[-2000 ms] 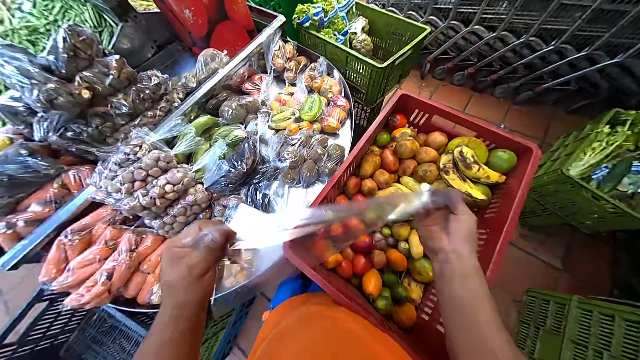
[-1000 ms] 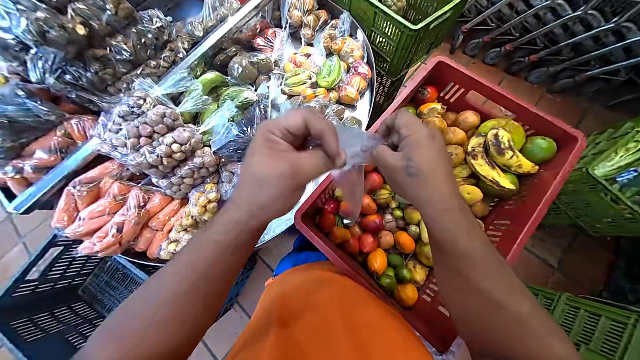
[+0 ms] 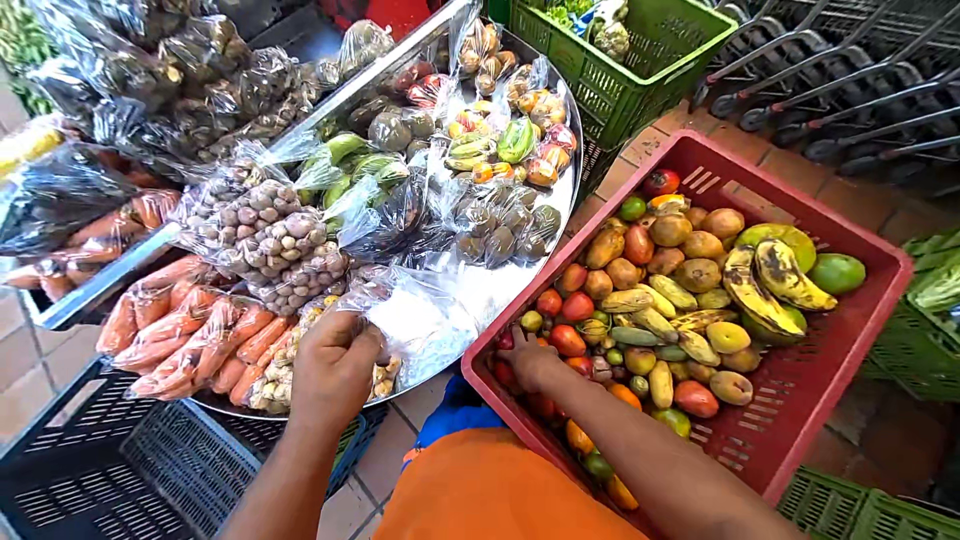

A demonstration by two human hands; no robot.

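Observation:
My left hand [image 3: 337, 367] pinches a clear plastic bag [image 3: 420, 311] that spreads over the edge of a round metal tray [image 3: 491, 292]. My right hand [image 3: 529, 360] reaches into the left side of a red plastic crate [image 3: 817, 405], its fingertips among red fruits and partly hidden; whether they grip one I cannot tell. Tomatoes [image 3: 567, 340], brown round fruits [image 3: 671, 229], yellow elongated fruits [image 3: 656, 324] and blackened ripe plantains or bananas [image 3: 761, 289] lie in this crate. Beside my left hand are bagged carrots [image 3: 202, 337] and bagged small purplish-brown round produce [image 3: 270, 232].
Other bagged produce [image 3: 499, 217] covers much of the tray. A green crate [image 3: 622, 75] stands behind, near wheeled metal carts [image 3: 825, 97]. Dark empty crates [image 3: 187, 457] sit low at left. More green crates [image 3: 832, 506] are at right, on a tiled floor [image 3: 637, 161].
My hands were together at the clear bag a second ago. Now they are apart: the left holds the bag over the tray edge, and the right has gone down into the red crate.

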